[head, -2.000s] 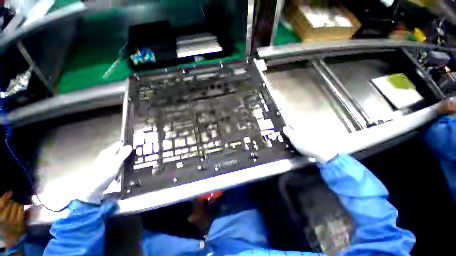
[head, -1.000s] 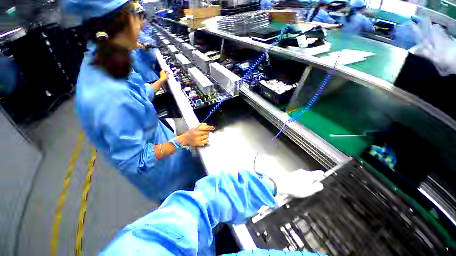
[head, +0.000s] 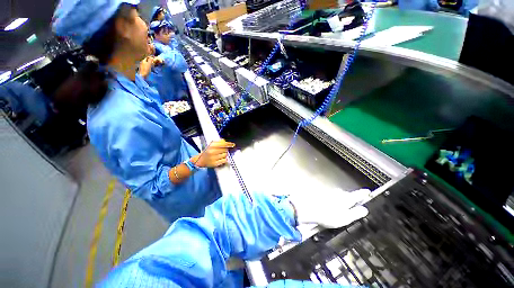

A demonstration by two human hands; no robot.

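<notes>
The black solder pallet (head: 394, 236) lies on the line at the lower right, cut off by the picture's edge. Bright patches show through its cutouts near the bottom. My left hand (head: 332, 211), in a white glove, holds the pallet's left edge, with the fingers over the frame. Its blue sleeve reaches in from the bottom. My right hand is not in view.
A bare metal plate (head: 282, 163) lies left of the pallet. Farther up are populated boards with silver bars (head: 251, 81). A co-worker (head: 129, 124) stands at left, one hand on the rail. A coiled blue cord (head: 332, 93) hangs across. A green shelf (head: 389, 112) runs behind.
The view has swung left from the pallet toward the co-worker and up the line. My right hand has left the picture. My left hand is still at the pallet's left edge.
</notes>
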